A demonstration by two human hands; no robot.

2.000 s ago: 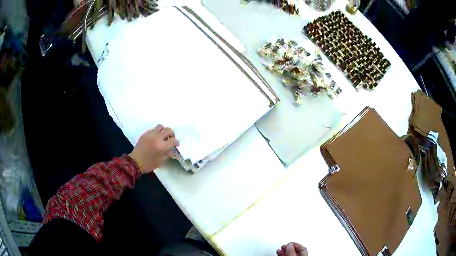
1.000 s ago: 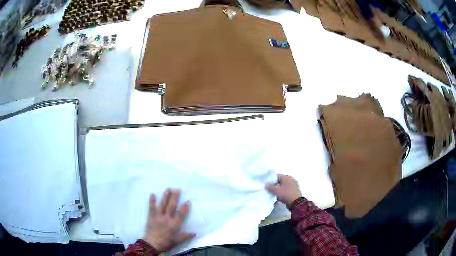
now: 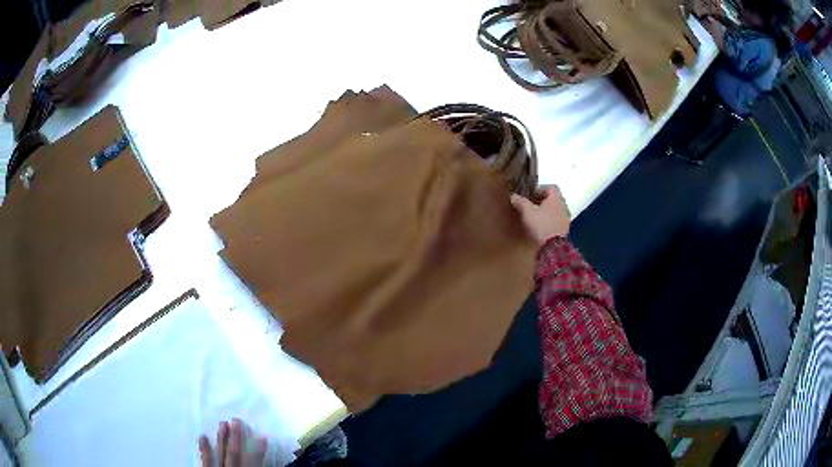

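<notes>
A loose stack of brown outer panels [image 3: 383, 255] lies in the middle, its lower right edge out over the table edge. Brown handle loops [image 3: 488, 137] stick out at its upper right. My right hand [image 3: 545, 214] grips the top panel at its right edge, just below the loops. A white backing panel [image 3: 164, 383] with a thin brown top strip [image 3: 114, 351] lies flat at the lower left. My left hand [image 3: 234, 447] rests on it with fingers apart, cut off by the bottom of the picture.
A finished brown panel stack [image 3: 68, 228] with a black label lies at the left. More brown pieces [image 3: 87, 68] are at the upper left. Another pile with handles [image 3: 584, 41] is at the top right. A person [image 3: 748, 59] is beyond the table. The table edge [image 3: 629, 160] runs along the right.
The view has turned right. My right hand has left the white panel and taken hold of the brown panel at its handle side. My left hand stays on the white panel.
</notes>
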